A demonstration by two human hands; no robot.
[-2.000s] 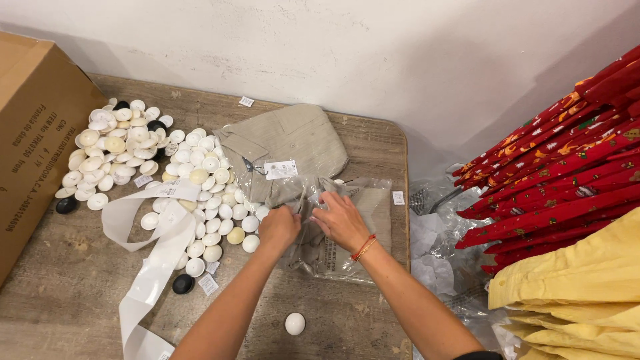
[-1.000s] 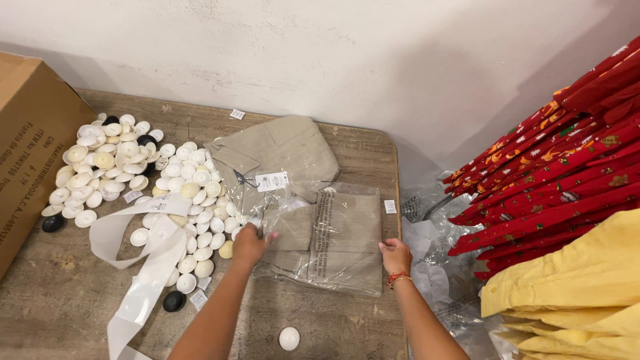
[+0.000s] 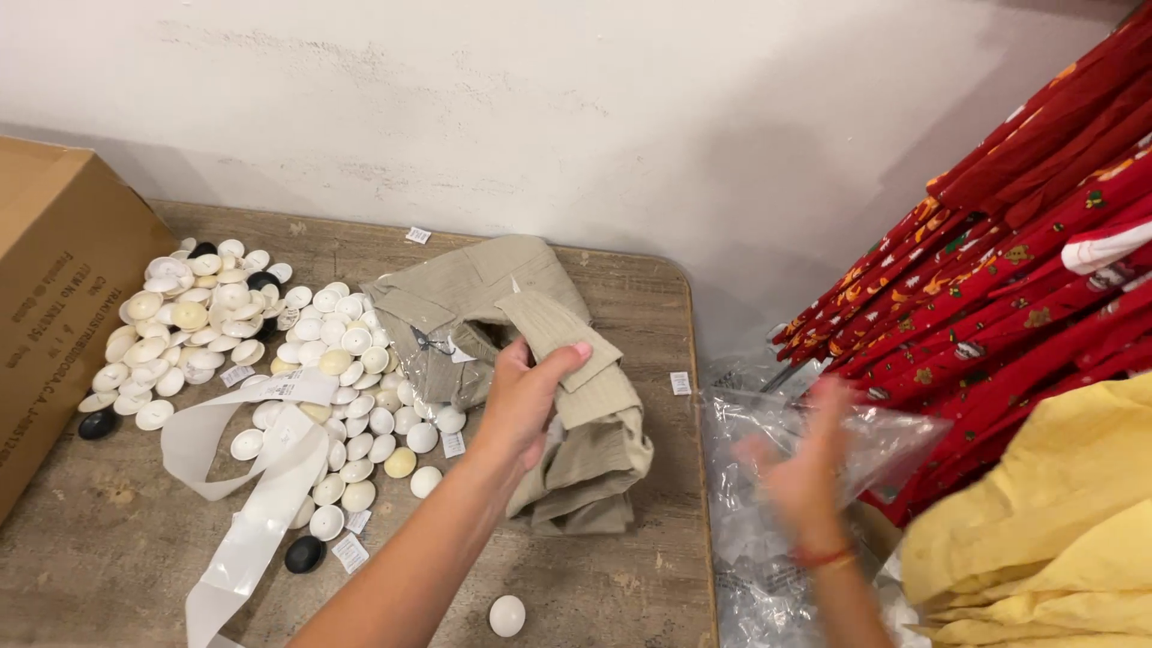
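My left hand (image 3: 531, 396) grips a folded beige garment (image 3: 585, 450) above the wooden table, thumb on top of its pleated fabric. Behind it lies another folded beige garment (image 3: 504, 270), with clear plastic and a dark cord on its left part. My right hand (image 3: 801, 459), blurred, is past the table's right edge with its fingers spread, beside a clear plastic bag (image 3: 882, 432); whether it still touches the bag cannot be told. Left of my left hand, many round white, cream and black security tags (image 3: 355, 405) lie piled.
A cardboard box (image 3: 63, 297) stands at the left. A white label ribbon (image 3: 261, 504) curls over the table (image 3: 117, 540). One white tag (image 3: 507, 616) lies near the front. Red printed garments (image 3: 1008, 270) and yellow fabric (image 3: 1035, 504) hang right; crumpled plastic (image 3: 756, 576) lies beside the table.
The beige garment that lay in clear plastic under my hands is now out of its bag and in my left hand. My right hand has moved right, off the table.
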